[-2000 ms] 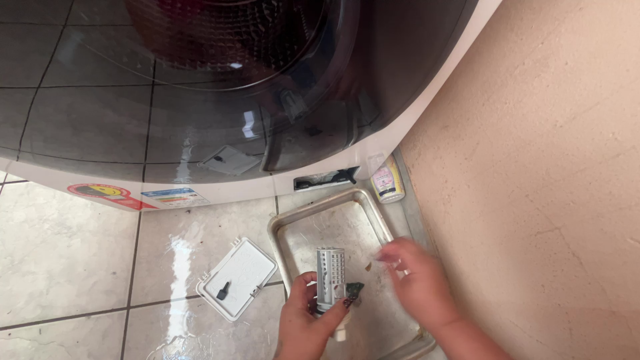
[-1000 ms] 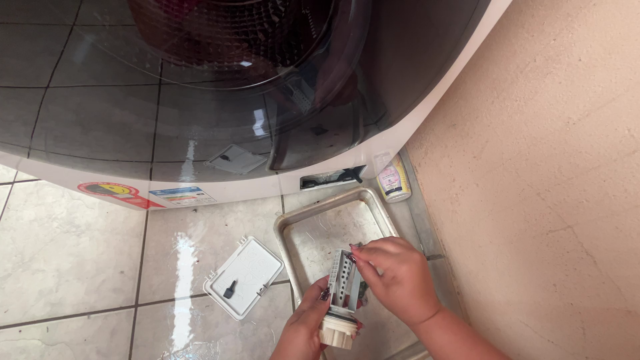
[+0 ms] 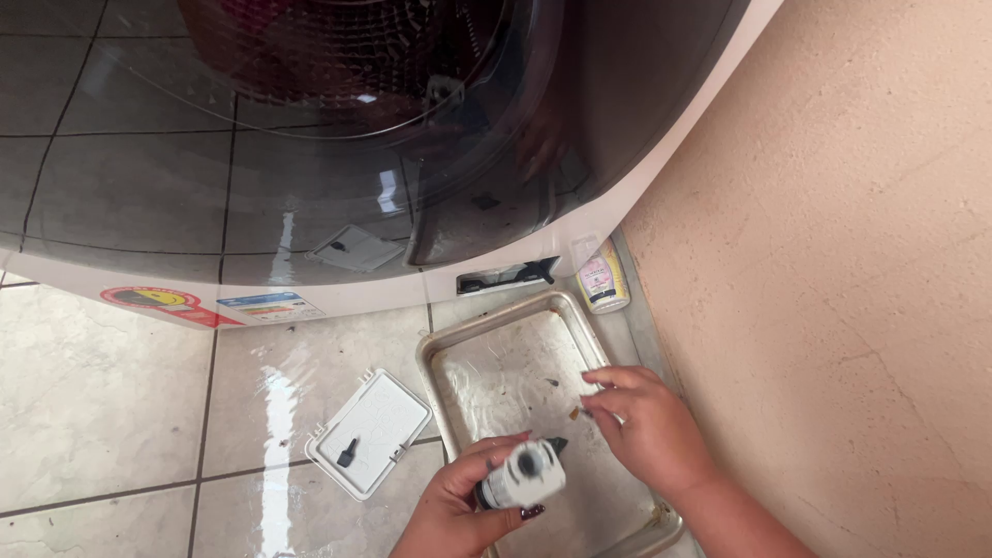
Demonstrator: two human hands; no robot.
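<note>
My left hand (image 3: 473, 504) grips a white plastic drain pump filter (image 3: 527, 473), its open round end tilted up toward me, above the metal tray (image 3: 508, 319). Just right of the filter, my right hand (image 3: 643, 426) hovers over the tray's right side with thumb and fingers bent close together; whether a bit of debris is between the fingertips cannot be told. Dark and brown scraps (image 3: 552, 382) lie in the tray, and a dark green piece (image 3: 556, 445) shows beside the filter.
The front-loading washing machine (image 3: 310, 194) has an open filter hatch (image 3: 508, 277) at its base. A white hatch cover (image 3: 384, 422) with a small black plug (image 3: 348, 452) on it lies on the tiles. A yellow-labelled bottle (image 3: 603, 283) stands by the wall (image 3: 837, 271).
The filter has been turned in my left hand, so its open end now faces up. My right hand has moved off the filter to the right.
</note>
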